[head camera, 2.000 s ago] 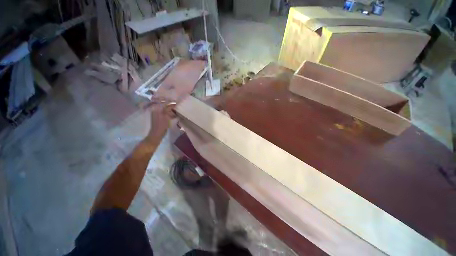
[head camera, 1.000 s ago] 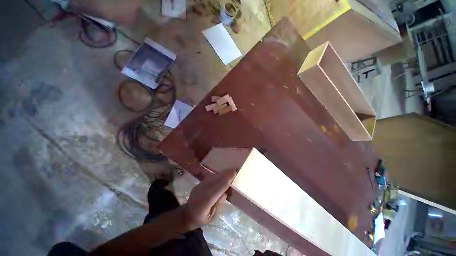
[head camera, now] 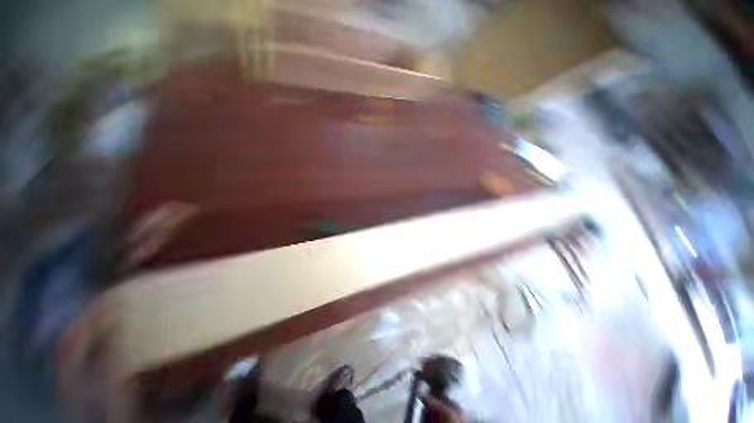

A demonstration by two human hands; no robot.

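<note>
The picture is strongly blurred. The long pale box-like beam [head camera: 331, 273] lies along the near edge of the dark red table [head camera: 314, 157], from lower left to upper right. My left hand [head camera: 87, 359] is a blurred skin-toned shape around the beam's left end. Its fingers cannot be made out singly. A dark object [head camera: 438, 373] with a reddish patch below it shows at the bottom edge. I cannot tell whether that patch is my right hand.
A shallow open wooden box [head camera: 355, 74] is at the table's far side. A large tan panel [head camera: 537, 45] stands behind it. Blurred small items [head camera: 533, 157] are at the table's right end. Small pale wood pieces [head camera: 161, 231] lie at the left. Dark shapes like feet are at the bottom.
The view has swung, so the beam now runs across the picture and its right end shows. My left hand is at the far left, still at the beam's end. The dark object has appeared below.
</note>
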